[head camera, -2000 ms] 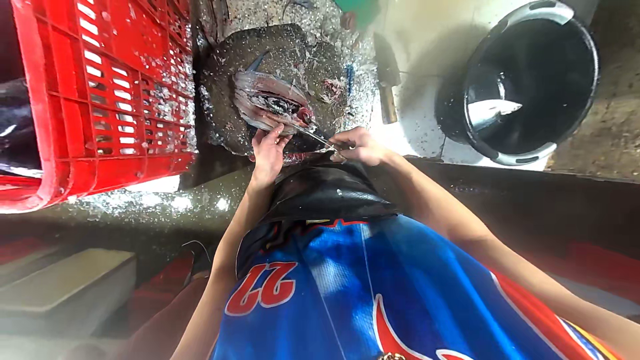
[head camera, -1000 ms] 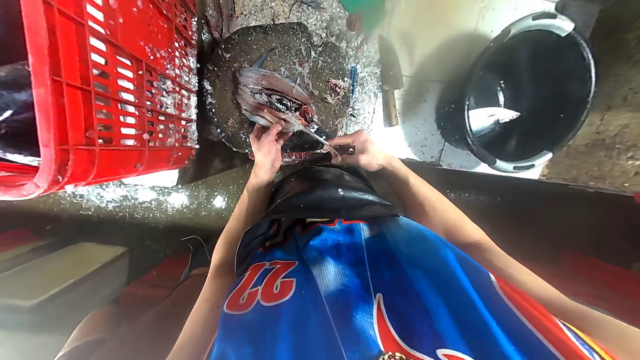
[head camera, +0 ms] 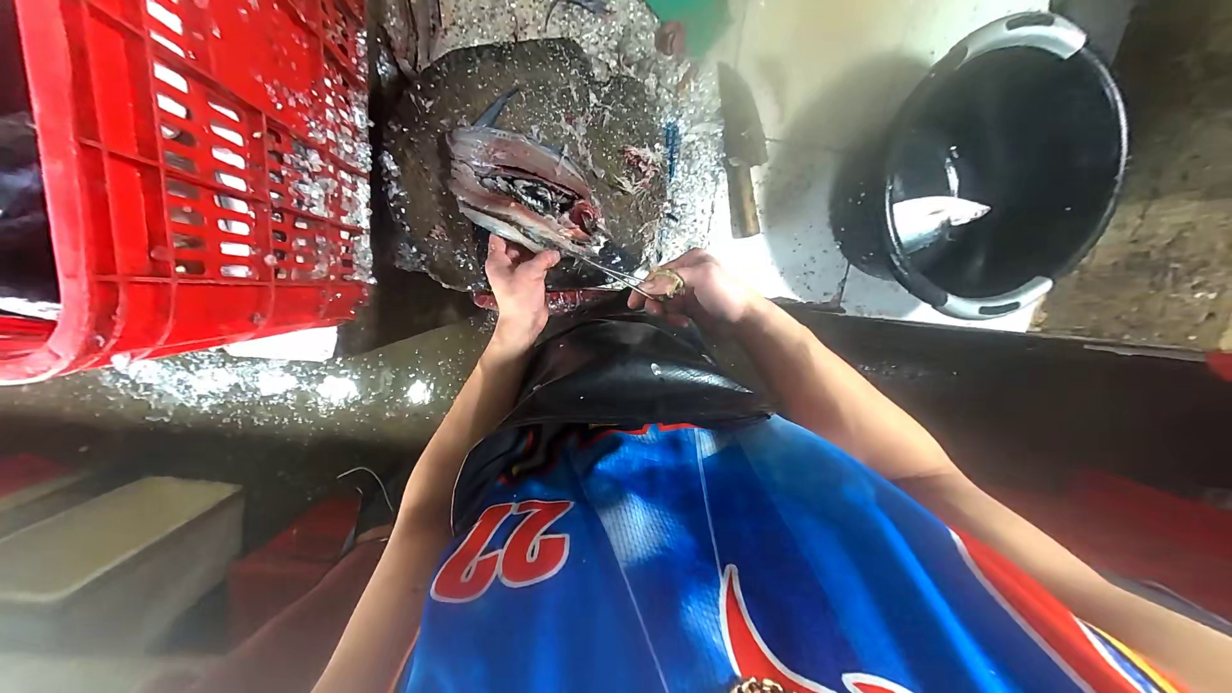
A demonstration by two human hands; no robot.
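Observation:
A fish (head camera: pixel 525 188), cut open along its body with dark flesh and a red part showing, lies on a round dark cutting block (head camera: pixel 539 87). My left hand (head camera: pixel 520 284) holds the near edge of the fish, thumb and fingers against it. In my right hand (head camera: pixel 688 287) is the handle of a thin-bladed knife (head camera: pixel 611 273), whose blade reaches left to the near right end of the fish. The blade's tip is hard to make out. A red strip of flesh (head camera: pixel 577 298) lies at the block's near edge, partly hidden by my left hand.
A red plastic crate (head camera: pixel 115 192) dusted with ice stands at left. A wide-bladed knife with a wooden handle (head camera: pixel 742 200) lies right of the block. Farther right, a black bucket (head camera: pixel 1059 164) holds a silvery fish piece (head camera: pixel 934 217). Pale bins (head camera: pixel 125 539) stand at lower left.

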